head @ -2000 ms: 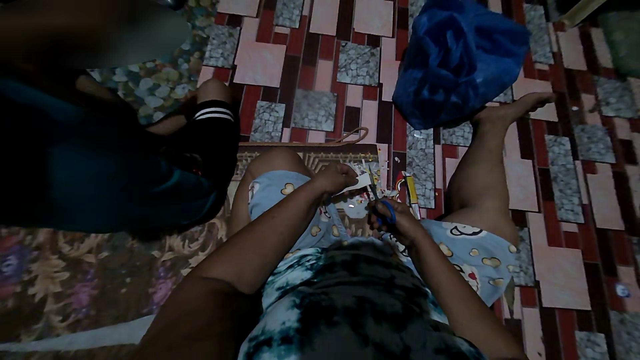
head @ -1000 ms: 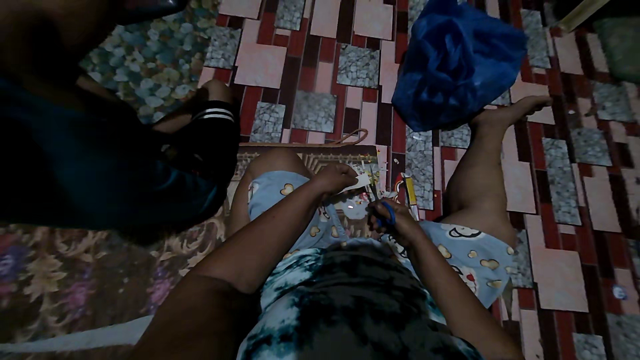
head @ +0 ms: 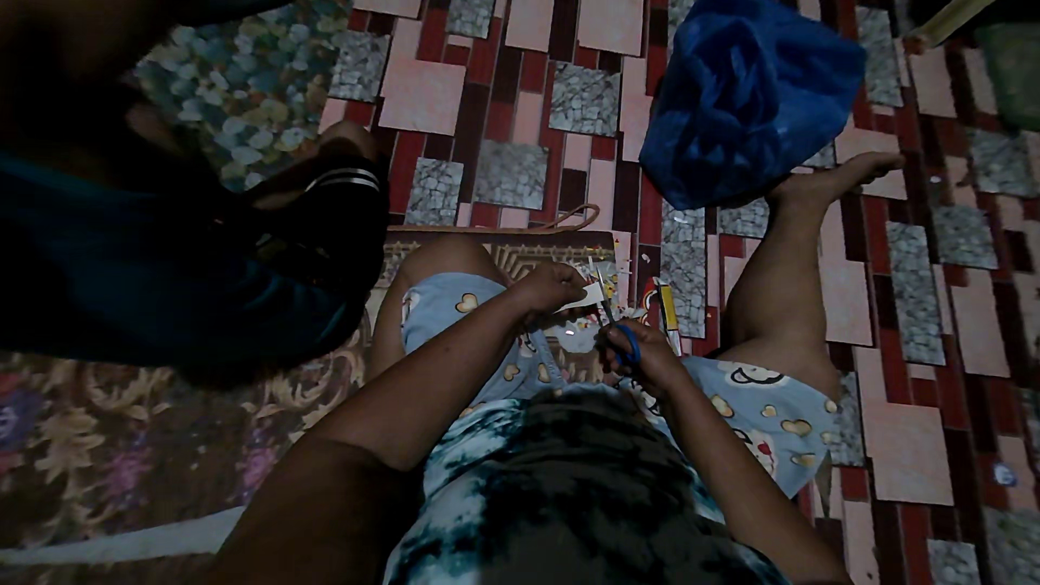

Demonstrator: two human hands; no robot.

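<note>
My left hand (head: 551, 291) pinches a small piece of white paper (head: 587, 298) above my lap. In my right hand (head: 646, 353) is a pair of scissors with blue handles (head: 628, 344); the blades point away from me and meet the right edge of the paper. How far the blades are apart is too small to tell. Small pale and coloured scraps (head: 575, 335) lie between my legs, beneath both hands. Just right of them rests a yellow and red packet (head: 668, 305) on the floor.
A crumpled blue plastic bag (head: 751, 101) lies beyond my right foot. Another person (head: 187, 252) in dark clothes sits close on my left. Beneath me are a patterned mat (head: 106, 439) and a floor with a red and pink tile pattern (head: 422, 96). A thin cord loop (head: 578, 218) lies near the mat's edge.
The person on my left has shifted slightly. My hands stay in nearly the same place, with the paper and scissors still held.
</note>
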